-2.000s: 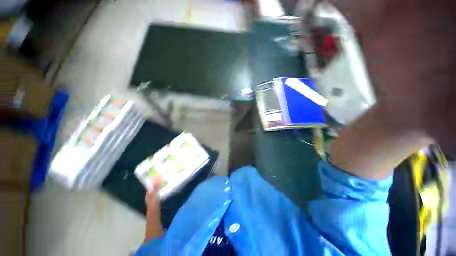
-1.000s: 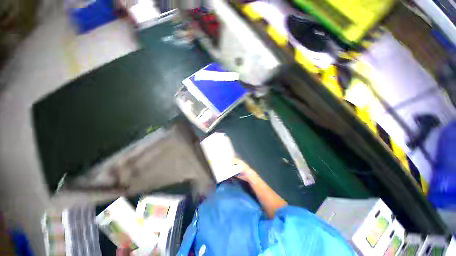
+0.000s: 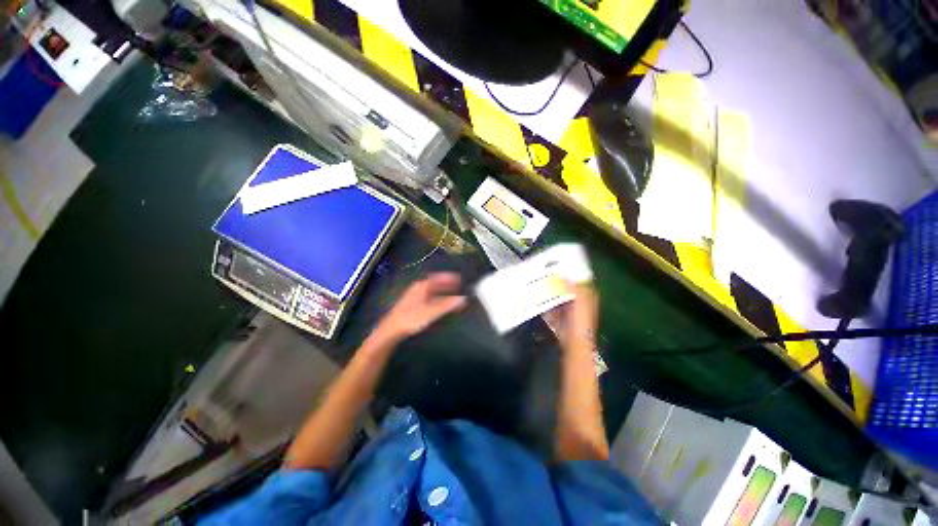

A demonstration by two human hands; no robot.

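My right hand (image 3: 578,308) holds a white phone retail box (image 3: 533,288) above the dark green bench, right of the scale. The box is slightly blurred. My left hand (image 3: 420,306) is bare, holds nothing and has its fingers apart, between the scale and the held box. Another white phone box (image 3: 506,214) with a phone picture lies on the bench just beyond the held box, by the shelf edge. The electronic weighing scale (image 3: 309,222), with its blue top, stands to the left. A long white strip (image 3: 300,187) lies across its top.
A row of white phone boxes (image 3: 756,483) stands at the lower right. A white shelf edged with yellow-black tape (image 3: 674,252) runs diagonally, bearing a black barcode scanner (image 3: 860,257), a yellow-green monitor (image 3: 617,23) and a blue plastic basket (image 3: 905,339). Clear film (image 3: 177,101) lies at the upper left.
The view has swung right, toward the shelf. My left hand has left the boxes at the lower left and come empty beside the scale. My right hand still holds a box, now farther right of the scale.
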